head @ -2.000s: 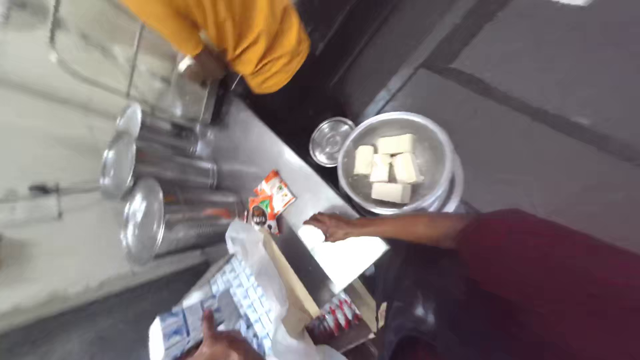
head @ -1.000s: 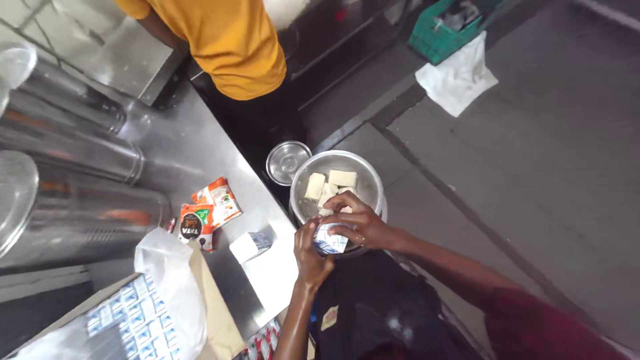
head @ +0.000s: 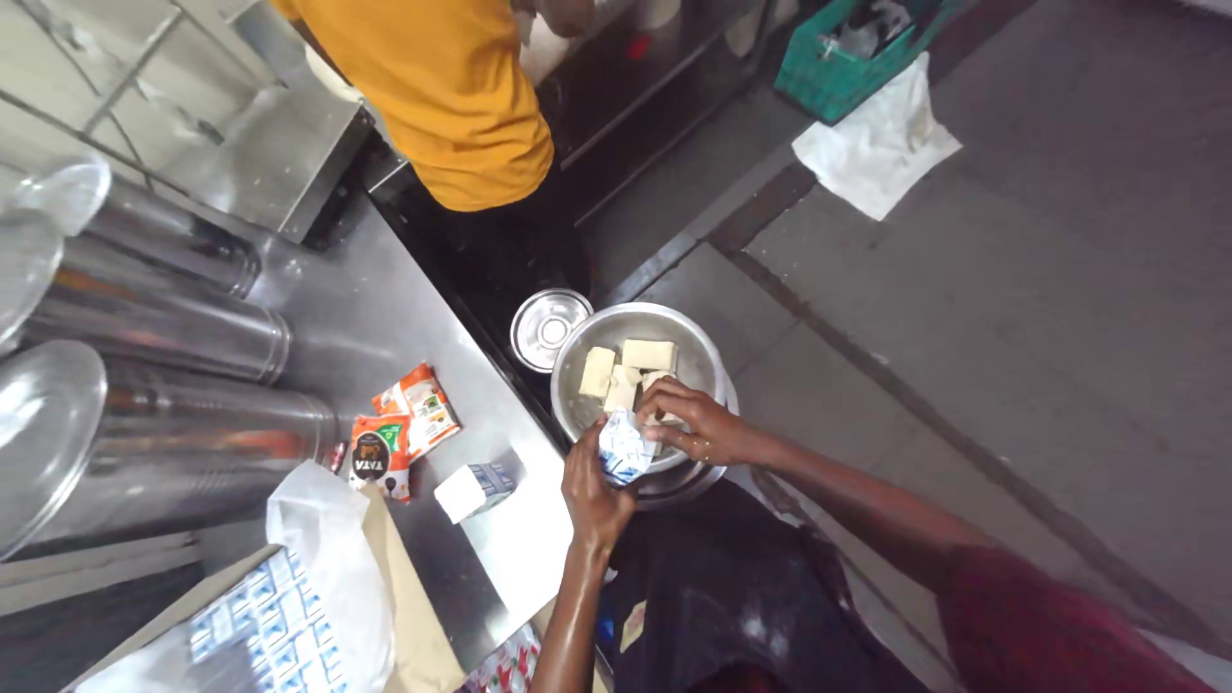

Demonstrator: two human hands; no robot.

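A steel bowl (head: 707,356) holds several pale yellow blocks (head: 650,354), which look like butter. Over its near rim, my left hand (head: 595,486) grips a blue-and-white wrapper (head: 625,449). The fingers of my right hand (head: 698,423) are bent at the wrapper's right side, above the blocks; whether they pinch the wrapper or a block is hard to tell. One blue-and-white wrapped block (head: 475,491) lies on the steel counter (head: 356,289), left of my left hand. Orange-and-white packets (head: 420,409) lie farther left on the counter.
Tall steel canisters (head: 183,433) line the left side. An open carton (head: 414,597) with a plastic liner holds many blue-and-white packs at lower left. A round steel lid (head: 551,330) is beside the bowl. A person in a yellow shirt (head: 452,96) stands beyond; a green crate (head: 837,67) and white cloth (head: 878,140) lie upper right.
Two seconds ago my left hand was at the carton and my right hand on the counter; both are now at the bowl. Since one second ago, the hands have barely moved.
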